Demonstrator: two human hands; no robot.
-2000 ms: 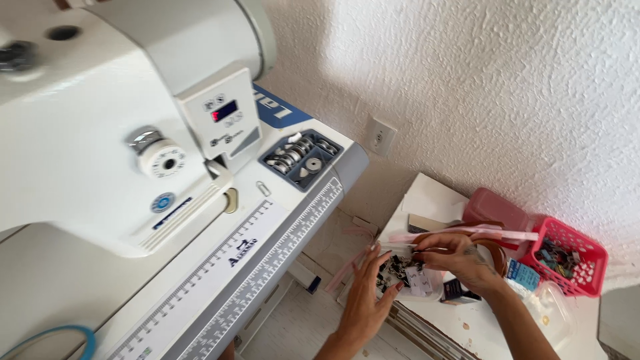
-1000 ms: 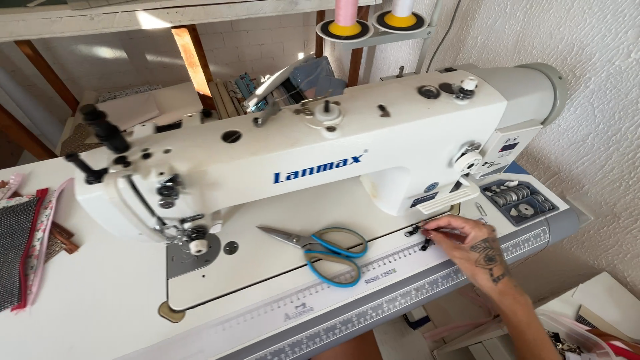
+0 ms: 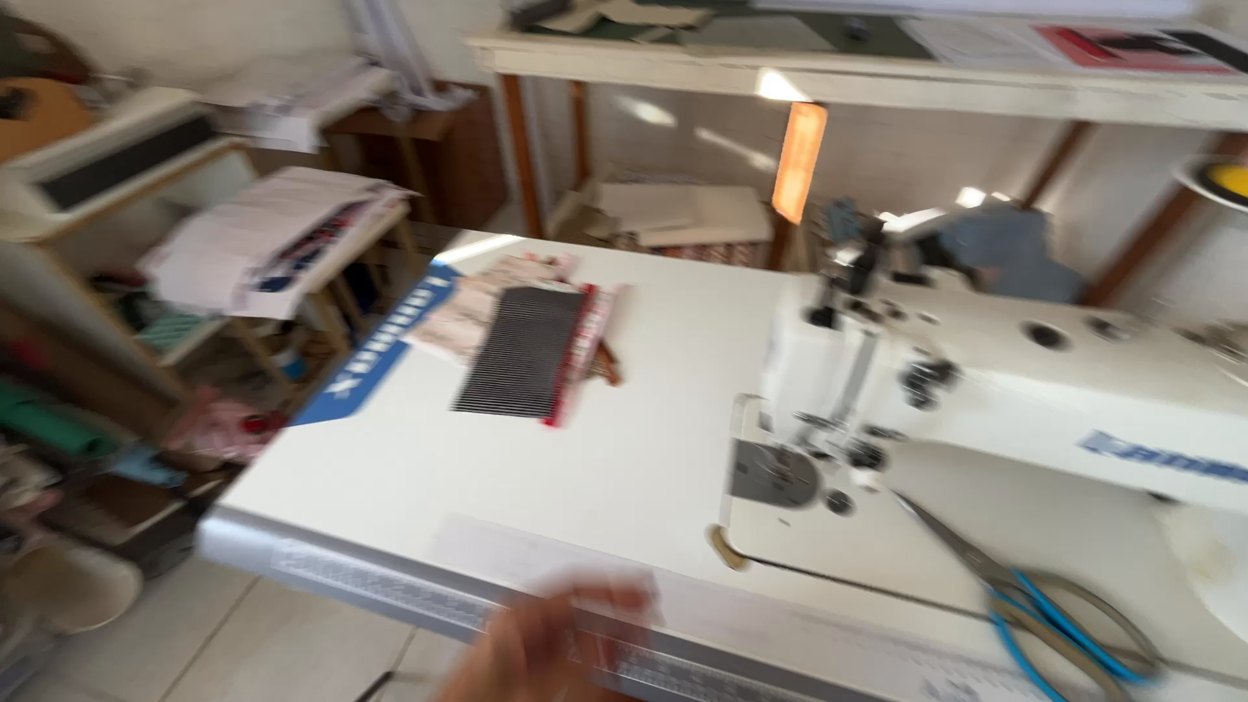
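One blurred hand, apparently my left hand [image 3: 561,634], is over the front edge of the sewing table [image 3: 673,468]; blur hides whether its fingers hold anything. Beyond it lies a stack of fabric pieces, with a black-and-white striped piece [image 3: 522,351] on top, edged by a red zipper tape [image 3: 573,356]. To the right stands a white industrial sewing machine [image 3: 975,380]. Scissors with blue and grey handles [image 3: 1038,604] rest on its bed, blades pointing to the upper left. My right hand is outside the view.
A wooden-legged table [image 3: 634,58] with papers stands behind. At the left are a low shelf unit [image 3: 117,166] and a stand with papers [image 3: 283,234]. A thread spool stand [image 3: 1219,185] shows at the right edge. A ruler strip [image 3: 390,585] runs along the front edge.
The view has swung far left along the table. Two seconds ago both hands were in a container of small parts; one second ago the right hand was at the machine bed with small dark pieces.
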